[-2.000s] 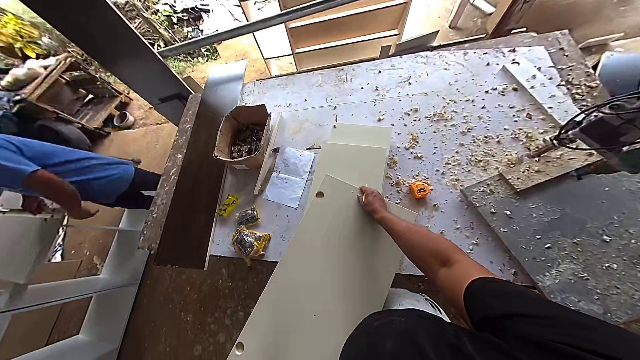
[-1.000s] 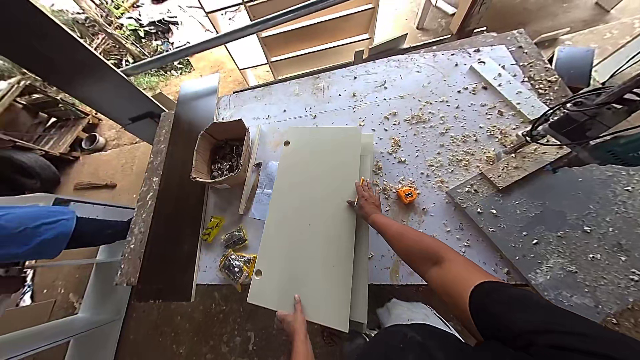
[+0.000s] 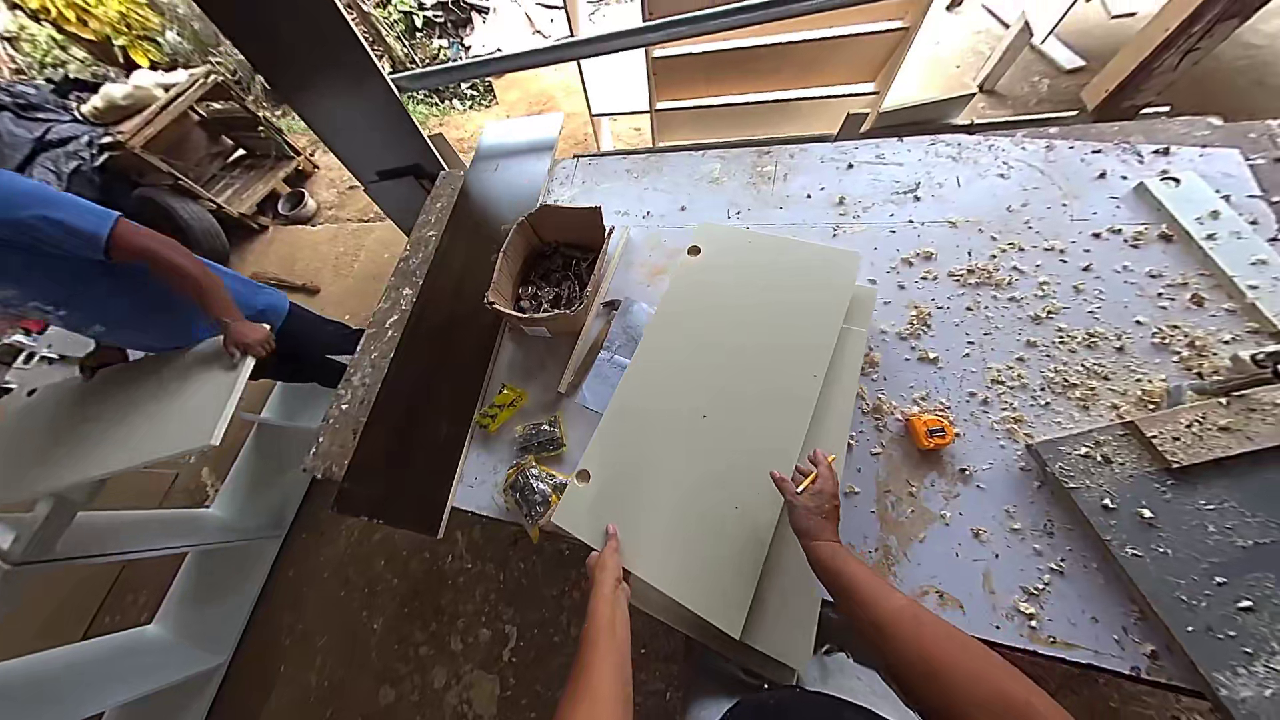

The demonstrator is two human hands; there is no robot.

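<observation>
A pale cream panel [image 3: 715,400] with two round holes along its left side lies slanted on top of another cream panel [image 3: 835,400]. My left hand [image 3: 608,572] grips the top panel's near left edge, thumb on its face, other fingers hidden beneath. My right hand [image 3: 815,500] is at the panel's right edge, holding a yellow pencil [image 3: 815,474] between its fingers. Left of the panels are a carton of metal hardware [image 3: 555,275], a yellow packet [image 3: 500,407] and plastic bags of fittings [image 3: 535,488]. An orange tape measure [image 3: 931,431] sits to the right.
Wood shavings [image 3: 1090,370] are scattered over the white worktable [image 3: 700,190]. At the right lies a dark board [image 3: 1150,540] with a wooden strip on it. A long dark board [image 3: 420,400] lines the left edge. Beyond it, a person in blue [image 3: 150,270] holds a pale panel [image 3: 130,420].
The holed panel has turned so its holes face left; two seconds ago one hole was at its near end. My left hand came into view at its near edge. The co-worker now holds a panel.
</observation>
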